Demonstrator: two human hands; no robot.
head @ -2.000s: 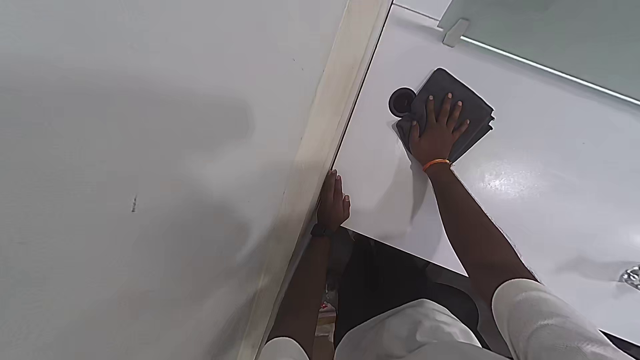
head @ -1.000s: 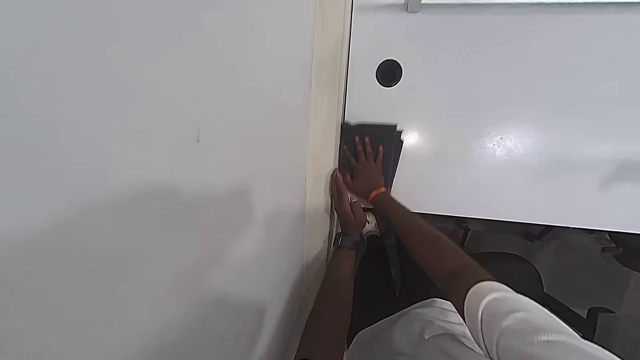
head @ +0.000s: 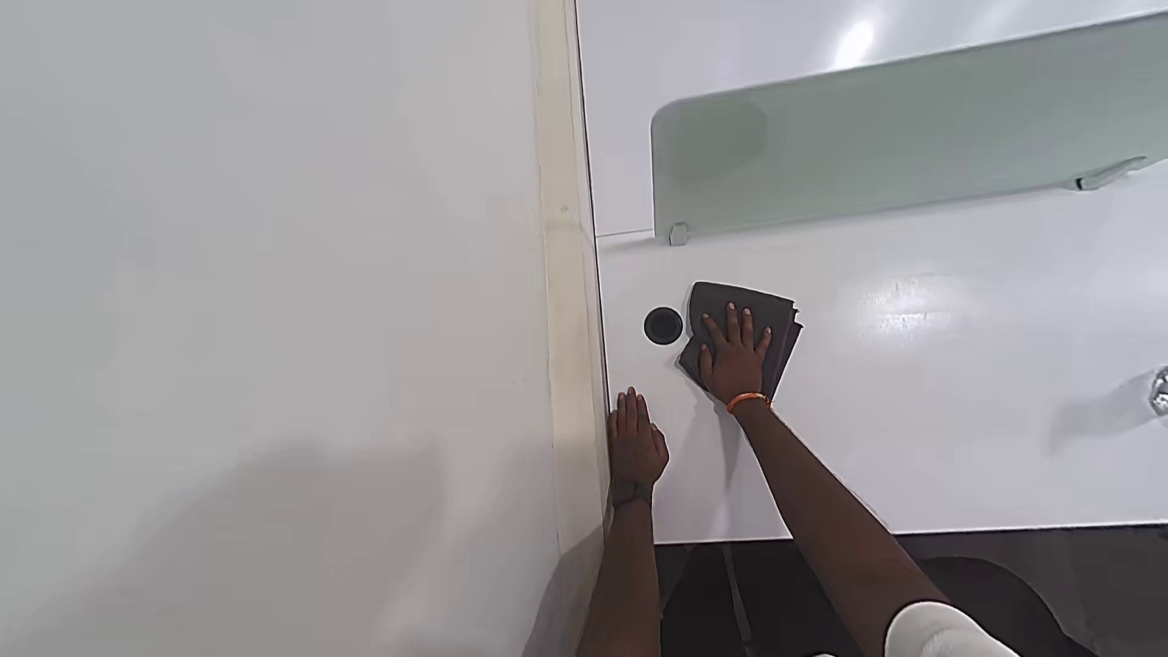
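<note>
A folded dark grey cloth (head: 744,297) lies on the white desk (head: 958,438), just right of a round black cable grommet (head: 663,326). My right hand (head: 735,360), with an orange band at the wrist, presses flat on the cloth with its fingers spread. Lower and to the left, my left hand (head: 636,438) rests palm down on the desk beside the wall edge. It wears a dark wristband, its fingers lie nearly together, and it holds nothing.
A white wall (head: 274,274) with a cream edge strip (head: 570,274) borders the desk on the left. A frosted glass divider (head: 876,137) on small clamps crosses the desk further back. A shiny object (head: 1160,391) stands at the right edge. A dark chair (head: 995,593) is below.
My right hand and the cloth have moved from the desk's near left corner by the wall to beside the grommet. My left hand has moved forward along the wall. The view has shifted.
</note>
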